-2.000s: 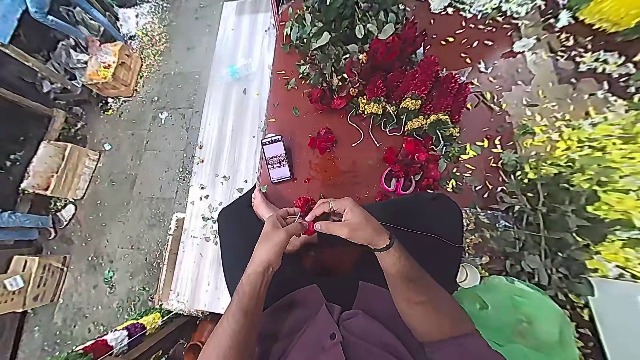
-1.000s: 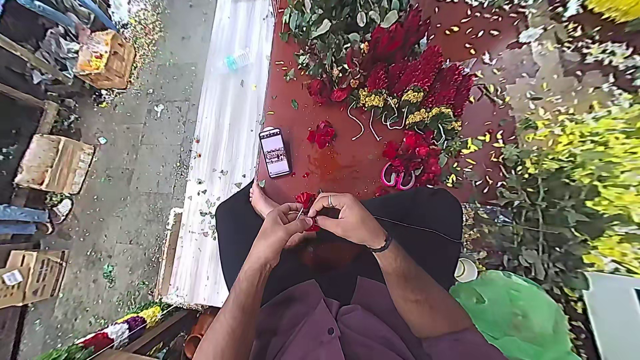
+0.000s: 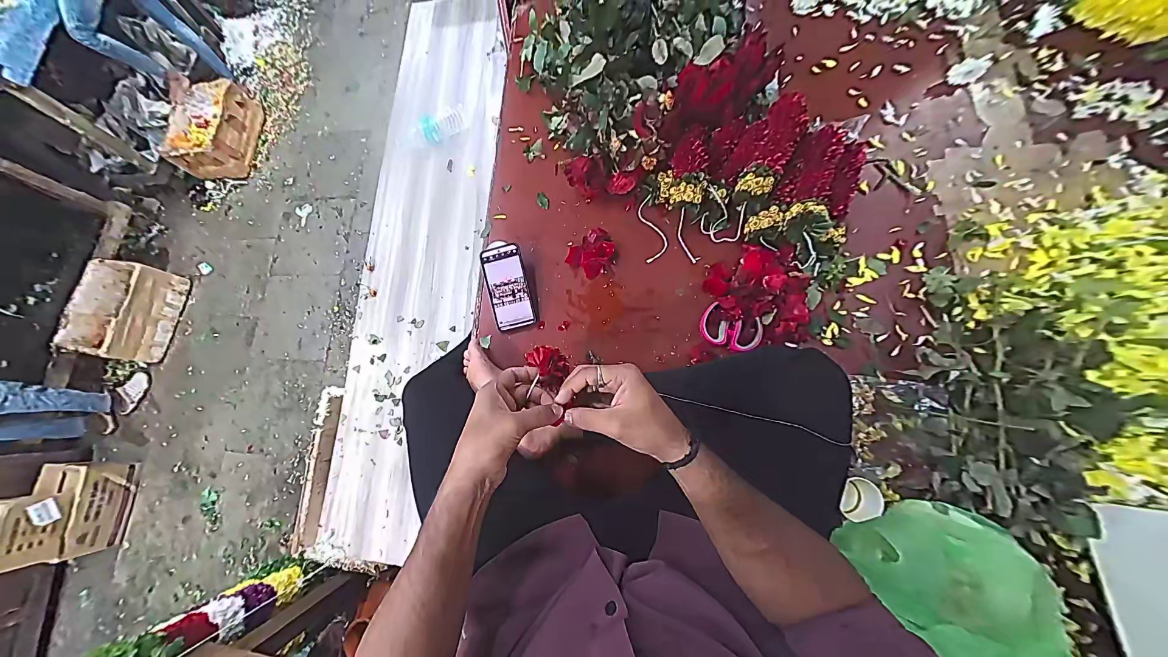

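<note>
A small cluster of red petals rises between my hands above my lap. My left hand pinches its base, fingertips together. My right hand meets it from the right, thumb and forefinger closed at the same spot; a thin thread trails from it across my dark trousers. On the red surface ahead lie a smartphone, a loose red flower, pink-handled scissors partly under a heap of red petals, and finished-looking red flower bunches with yellow blossoms and white strings.
Leafy stems lie at the far edge of the red surface. Yellow flowers spread along the right, near a green plastic bag. A clear plastic bottle rests on the white board at left. Cardboard boxes and another person's legs are farther left.
The red cluster shows more fully above my fingers than before, and my right hand's fingers have shifted slightly. The phone, scissors and flower bunches lie as they did.
</note>
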